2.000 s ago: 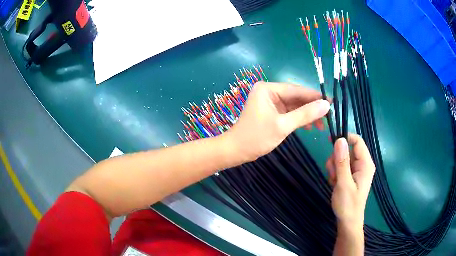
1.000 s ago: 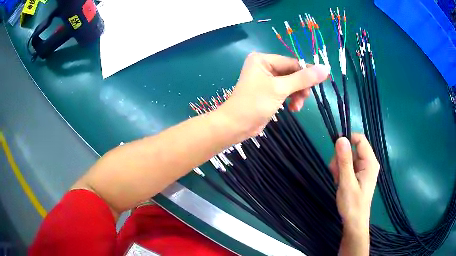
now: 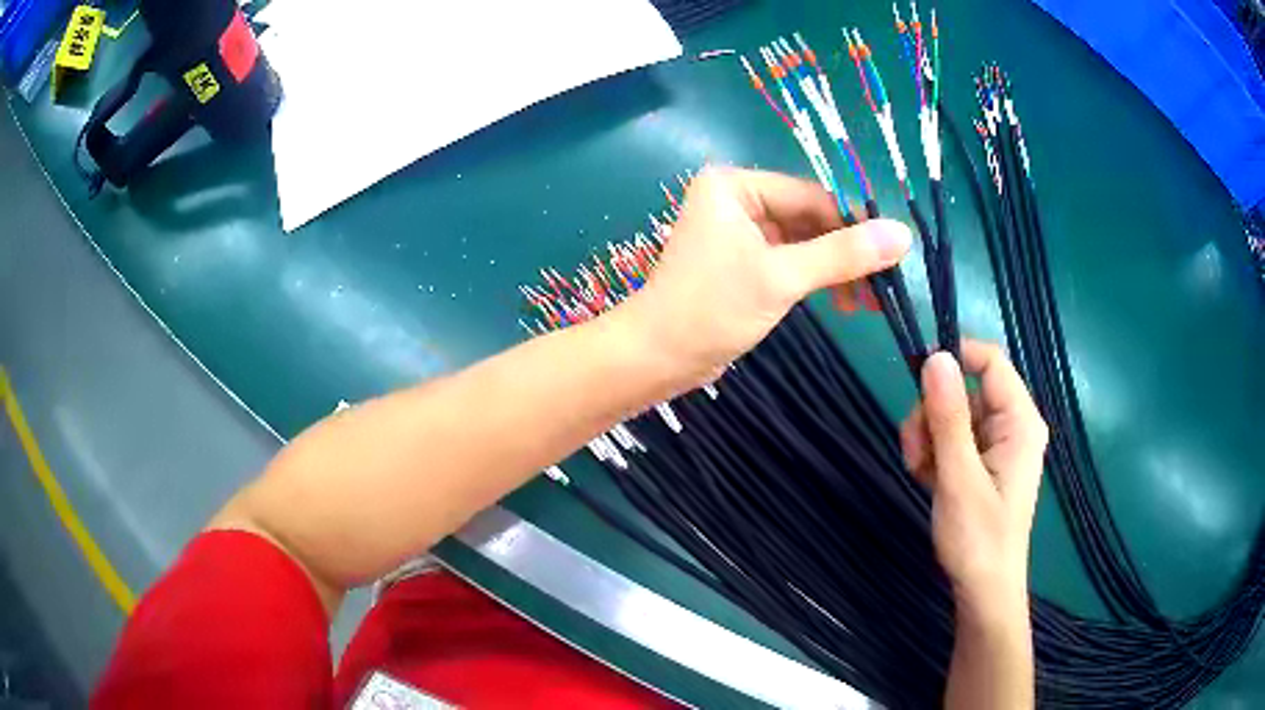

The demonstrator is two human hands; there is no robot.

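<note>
My right hand [image 3: 978, 444] is shut on several black multi-core cables [image 3: 946, 298], held upright with their ends fanned out. The ends show white sleeves, coloured core wires and orange-collared ferrules [image 3: 856, 38]. My left hand [image 3: 777, 271] pinches some of these cables between thumb and fingers, below their white sleeves. The main cable bundle [image 3: 777, 486] lies under both hands, its coloured tips partly hidden behind my left hand and forearm. A smaller cable group [image 3: 1034, 305] lies apart to the right.
A white paper sheet [image 3: 444, 90] lies at the back. A black heat gun [image 3: 208, 83] and a yellow tag [image 3: 79, 38] are at the far left. A steel strip [image 3: 624, 603] runs along the near table edge. Blue bins [image 3: 1179, 83] stand at the far right. Tiny offcuts dot the table.
The cables in my right hand have spread apart, with more ends leaning left. My left hand first rose to the white sleeves, then moved slightly down onto the black jackets.
</note>
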